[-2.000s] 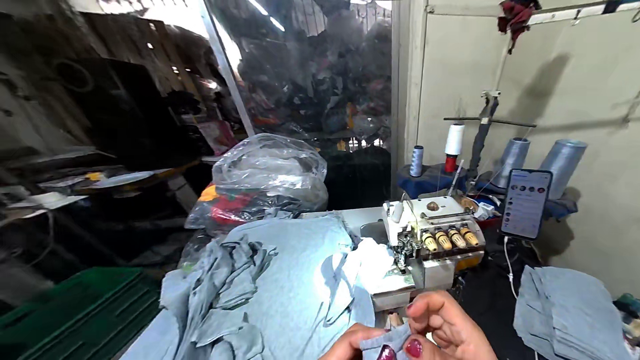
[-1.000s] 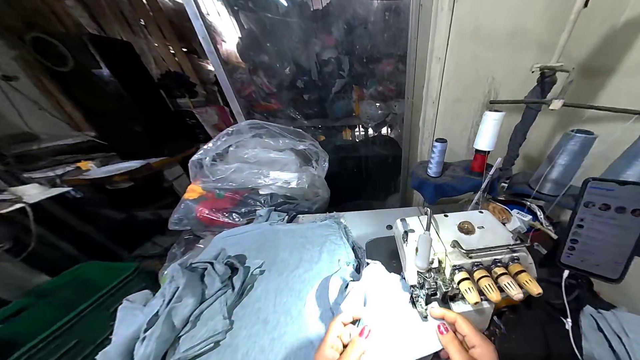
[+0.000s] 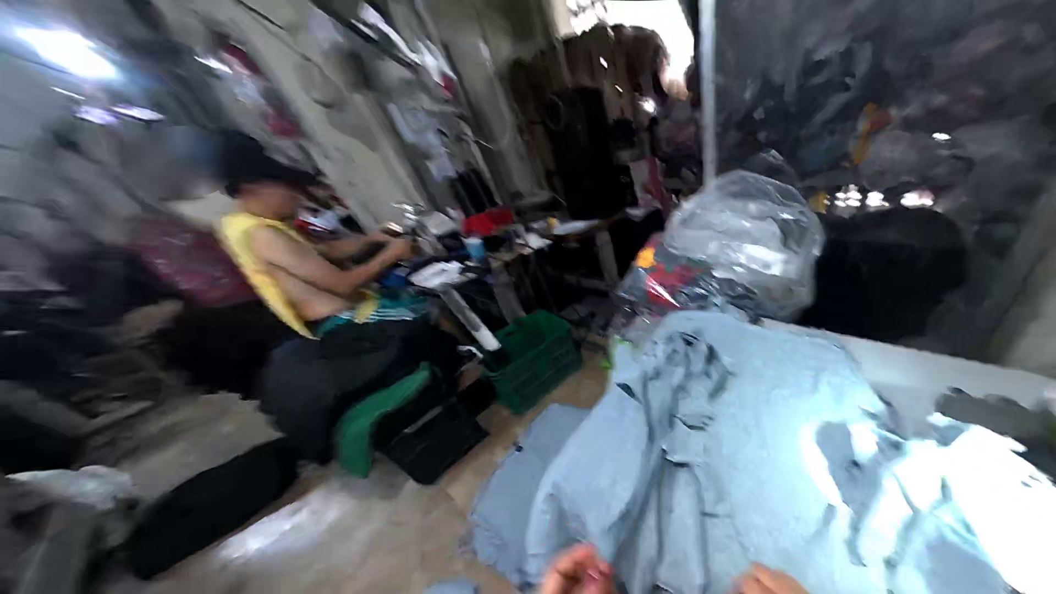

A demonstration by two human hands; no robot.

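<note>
Light blue fabric [image 3: 742, 429] lies in a rumpled heap over the white table and hangs down its near left side. At the bottom edge, my left hand [image 3: 577, 569] is over the hanging folds, blurred, its fingers bent; whether it pinches cloth is unclear. Only part of my right hand [image 3: 767, 580] shows, low against the same fabric, and its grip cannot be made out. Brightly lit cloth [image 3: 990, 503] lies at the right. The sewing machine is out of view.
Clear plastic bags [image 3: 742, 239] stand behind the fabric. Green crate [image 3: 536, 359] and black crate [image 3: 433, 437] rest on the floor at the left. Beyond, a person in yellow [image 3: 289, 264] sits at a cluttered worktable [image 3: 495, 256]. More blue fabric [image 3: 528, 487] lies low beside the table.
The view has swung far left, away from the overlock machine and thread cones. My hands, earlier near the machine, are now over the blue fabric at the bottom edge.
</note>
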